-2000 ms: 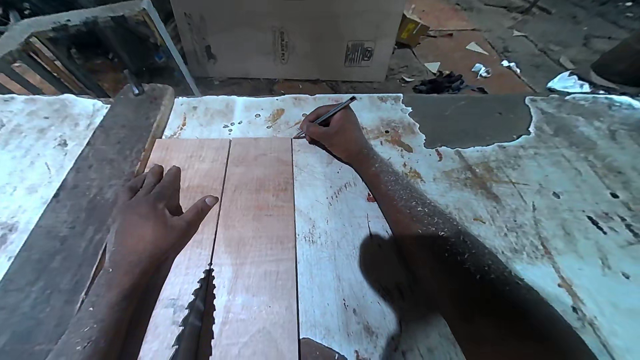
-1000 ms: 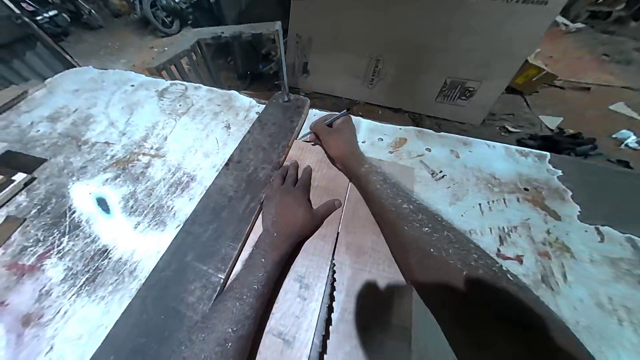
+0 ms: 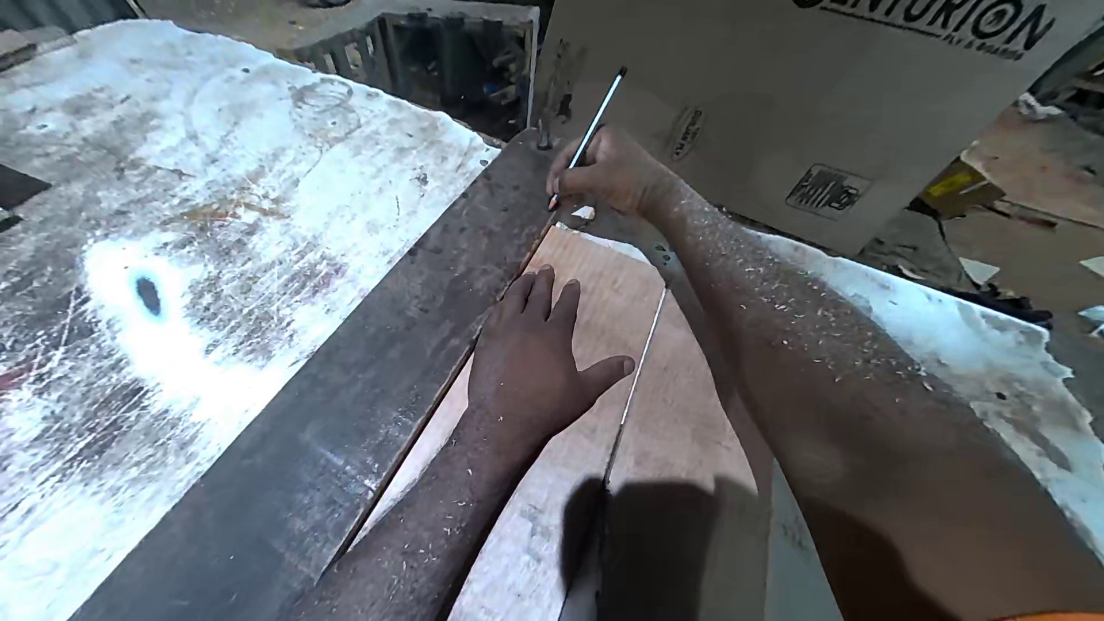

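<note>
My left hand (image 3: 539,362) lies flat on a light wooden board (image 3: 604,267), fingers spread, its fingertips near the board's left edge. A second light board (image 3: 681,397) lies beside it on the right, a narrow gap between the two. My right hand (image 3: 608,172) holds a pencil (image 3: 599,116) beyond the far end of the boards, its tip down near the edge of a long dark plank (image 3: 414,319). That plank runs along the left side of the boards. Wood shavings cling to both forearms. A dark shadow covers the near part of the boards.
A worn, white-stained table top (image 3: 216,198) spreads to the left and right. Behind its far edge stands a large cardboard sheet (image 3: 724,95) bearing print. A slatted frame (image 3: 414,52) is at the back left. Scraps and a yellow-marked box (image 3: 957,185) lie on the floor at right.
My right hand with the pencil has moved left, from the boards' far right corner to beside the dark plank. The saw blade seen earlier on the boards no longer shows. The view has swung considerably.
</note>
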